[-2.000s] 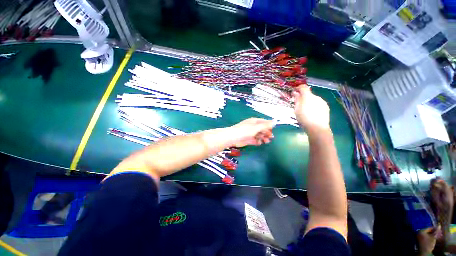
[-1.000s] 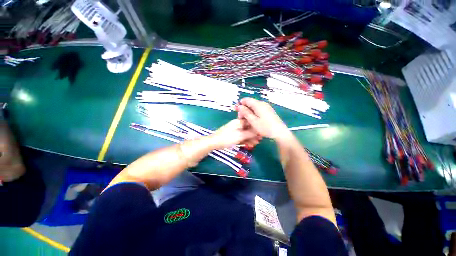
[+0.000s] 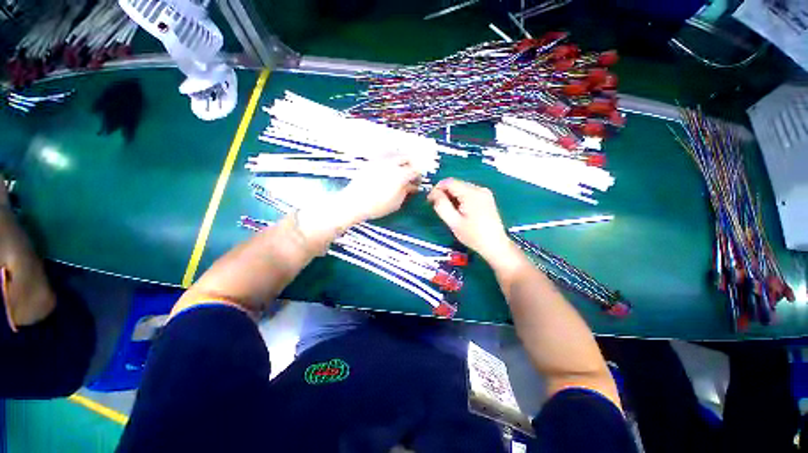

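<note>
My left hand (image 3: 390, 188) is at the right end of the left pile of white sleeves (image 3: 328, 137), fingers pinched at a small pale tip. My right hand (image 3: 461, 208) faces it, fingertips closed on the wire ends of a lead. That lead (image 3: 567, 274) runs under my right wrist to a red connector (image 3: 617, 309) near the bench edge. A single white sleeve (image 3: 567, 223) lies right of my right hand. Sleeved harnesses (image 3: 399, 259) with red connectors lie below my hands. What exactly my left fingers hold is too small to tell.
The unsleeved harness pile (image 3: 470, 88) lies at the back, beside a shorter sleeve pile (image 3: 549, 168). A second wire bundle (image 3: 731, 212) and a white machine (image 3: 784, 150) are right. A fan (image 3: 208, 84), yellow line (image 3: 226, 177) and dark cloth (image 3: 120, 106) are left. A person's arm (image 3: 22, 265) is far left.
My right hand has moved left from the shorter sleeve pile to meet my left hand. The lead with its red connector now shows under my right arm. The hands are slightly apart compared with a second ago.
</note>
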